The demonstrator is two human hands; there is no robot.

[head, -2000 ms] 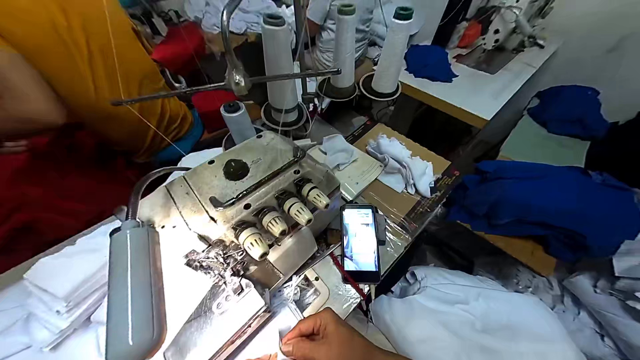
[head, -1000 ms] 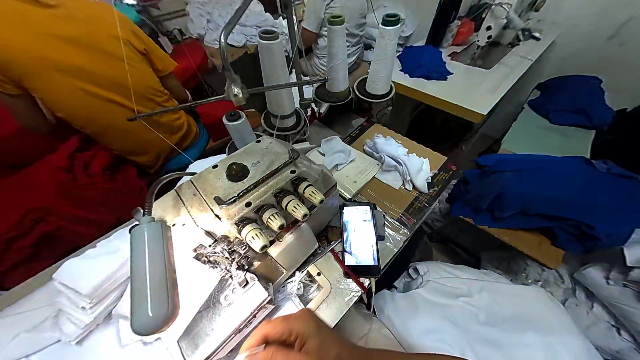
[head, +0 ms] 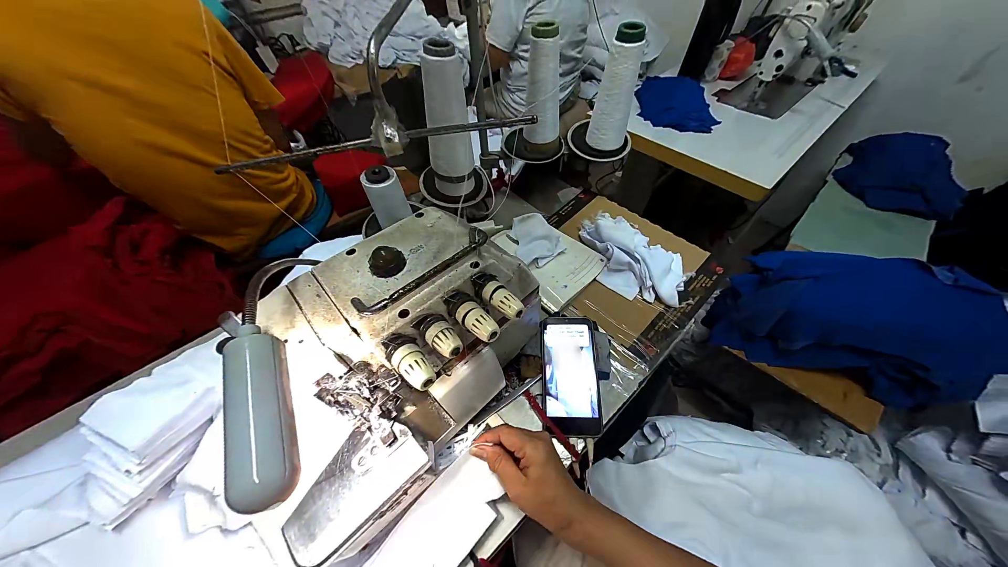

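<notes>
My right hand (head: 526, 472) pinches the edge of a white fabric piece (head: 453, 504) between thumb and fingers. The fabric lies along the right side of the metal front cover of an overlock sewing machine (head: 402, 315). Four cream tension dials (head: 472, 316) line the machine's front. Just beyond my hand, a smartphone (head: 571, 376) with a lit screen stands beside the machine. A grey lamp (head: 258, 425) on a bent neck lights the needle area from the left. My left hand is out of view.
Folded white fabric (head: 150, 425) is stacked at left; white cloth (head: 748, 496) is heaped at right. Thread cones (head: 449, 118) stand behind the machine. A person in an orange shirt (head: 150, 110) sits at upper left, another in a light shirt (head: 539, 39) behind. Blue fabric (head: 858, 315) lies at right.
The view has shifted somewhat. My right hand has gone from low in front of the machine to the fabric edge near the phone, and more of the white piece now shows.
</notes>
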